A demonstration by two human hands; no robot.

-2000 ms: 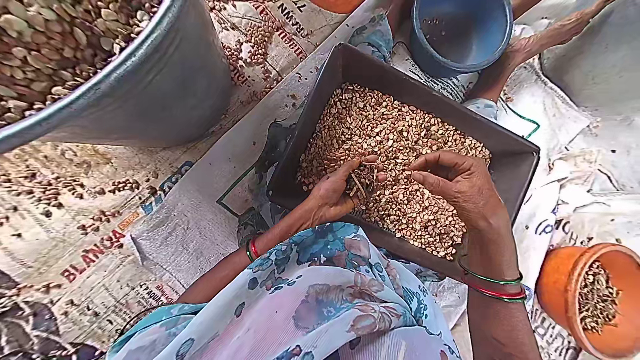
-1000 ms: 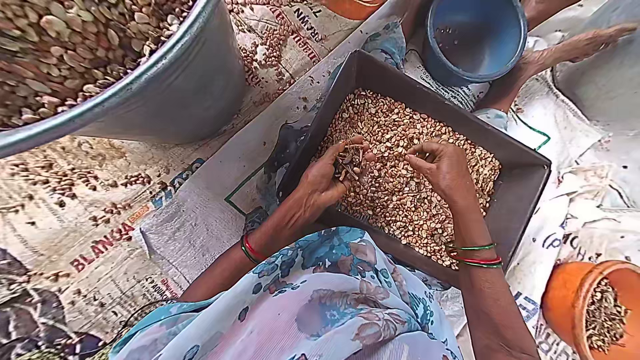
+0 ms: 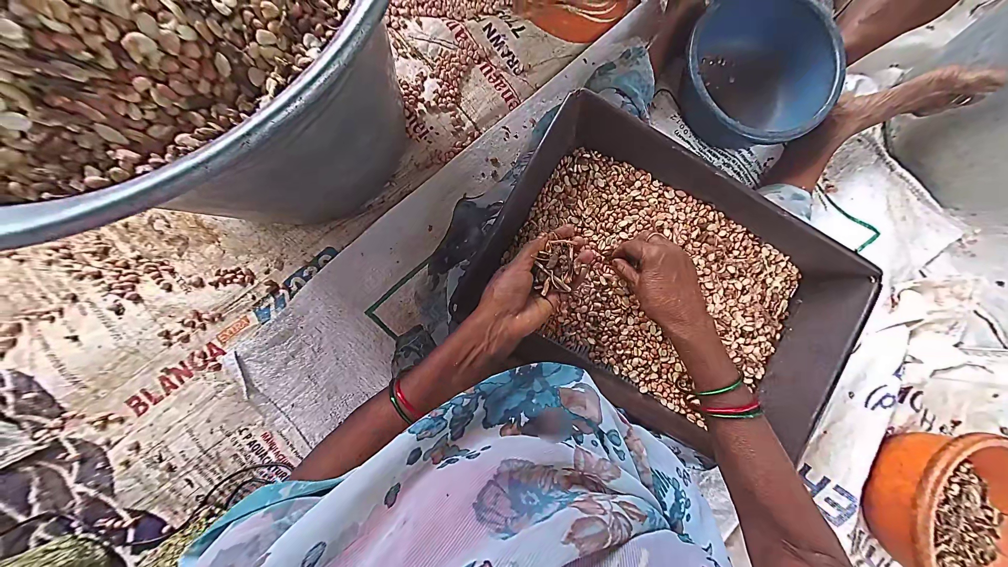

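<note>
A dark rectangular tray (image 3: 823, 339) filled with split seeds or nuts (image 3: 669, 205) lies in front of my body. Cupped over the tray's left side, my left hand (image 3: 524, 295) holds a small heap of dark, dry husk-like debris (image 3: 555, 268). My right hand (image 3: 661, 276) hovers over the seeds just right of the left one, thumb and fingertips pinched together near the heap; whether something small is between them cannot be told. Bangles circle both wrists.
A large metal tub (image 3: 315, 142) of seeds stands at upper left. A blue bowl (image 3: 764, 71) is beyond the tray, beside a person's bare foot (image 3: 929, 94). An orange pot (image 3: 906, 496) holding debris sits at lower right. Printed woven sacks (image 3: 315, 354) with scattered seeds cover the ground.
My right hand has moved left, close to the debris in my left hand, and its fingers have come together. My left hand still holds the heap.
</note>
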